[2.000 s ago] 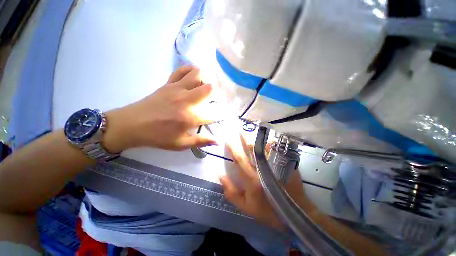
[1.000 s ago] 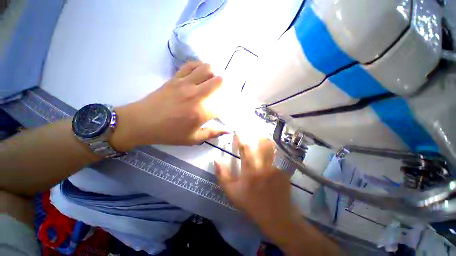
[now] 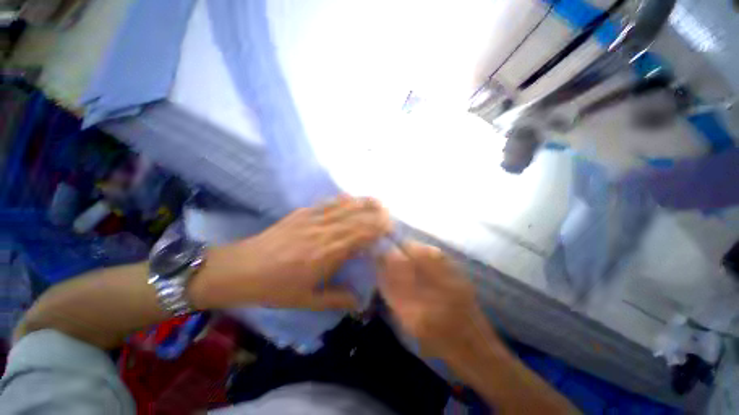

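A long light-blue fabric piece (image 3: 271, 105) runs down the white tabletop and over its front edge to my hands; it is blurred. My left hand (image 3: 312, 247), with a watch at the wrist, is closed on this piece at the table edge. My right hand (image 3: 429, 296) is beside it, fingers bent together at the cloth, also blurred. The fingertips of both hands are close together and the exact grip is partly hidden. A grey-blue bundle (image 3: 288, 324) hangs below the table edge under my left hand.
The white sewing machine head (image 3: 559, 57) with blue stripes is at upper right, with strong glare left of it. A small light-blue heap (image 3: 595, 231) lies right of the needle area. Stacked light-blue panels (image 3: 138, 61) lie at upper left. A red basket (image 3: 174, 369) is below.
Both hands have moved from the needle area down to the table's front edge. The light-blue piece has come with them and now stretches across the tabletop. The view has shifted.
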